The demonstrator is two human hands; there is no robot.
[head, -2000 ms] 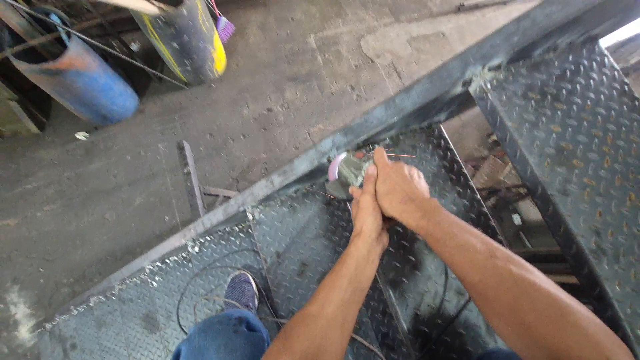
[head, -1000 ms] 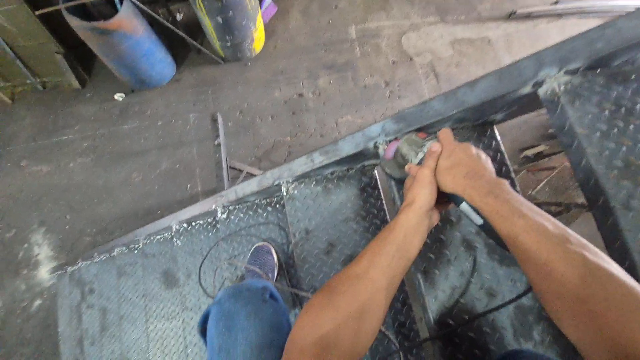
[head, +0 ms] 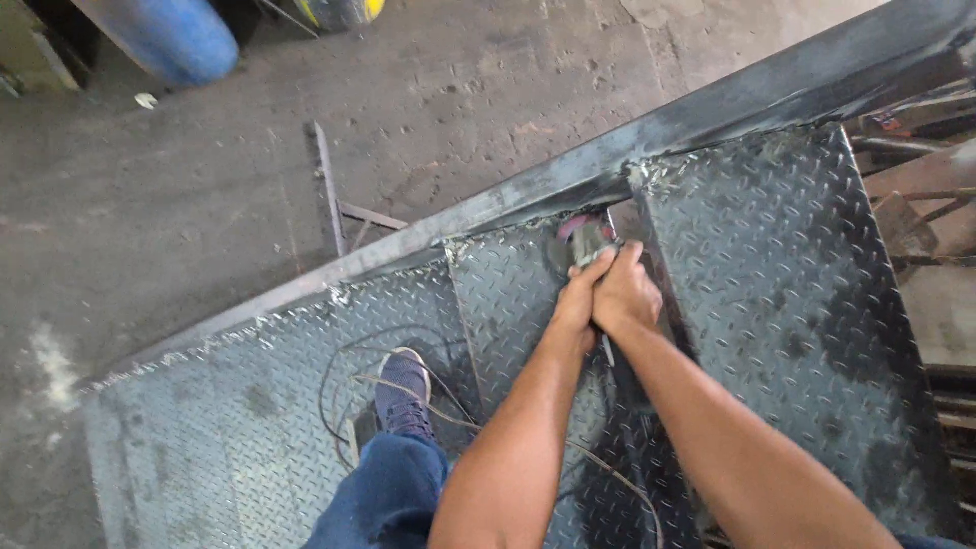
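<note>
Both my hands are closed together on an angle grinder (head: 589, 242), seen at the centre right. My left hand (head: 581, 293) grips it from the left, and my right hand (head: 627, 290) wraps it from the right. The pinkish disc side of the grinder lies over the upper end of a diamond-plate stair tread (head: 507, 263), close to the steel side stringer (head: 564, 169). The handle end runs down beneath my wrists and is partly hidden. Rough weld beads run where the treads join the stringer.
A looped cable (head: 610, 467) crosses the treads around my shoe (head: 402, 385). A wider diamond-plate tread (head: 770, 297) lies to the right, with steel bars beyond it. Thin metal pieces (head: 329, 187) lie on the concrete floor; a blue cylinder (head: 179, 38) is at upper left.
The view has shifted and tilted. Both hands stay on the grinder, which was against the stringer earlier and now shows over the tread's upper end.
</note>
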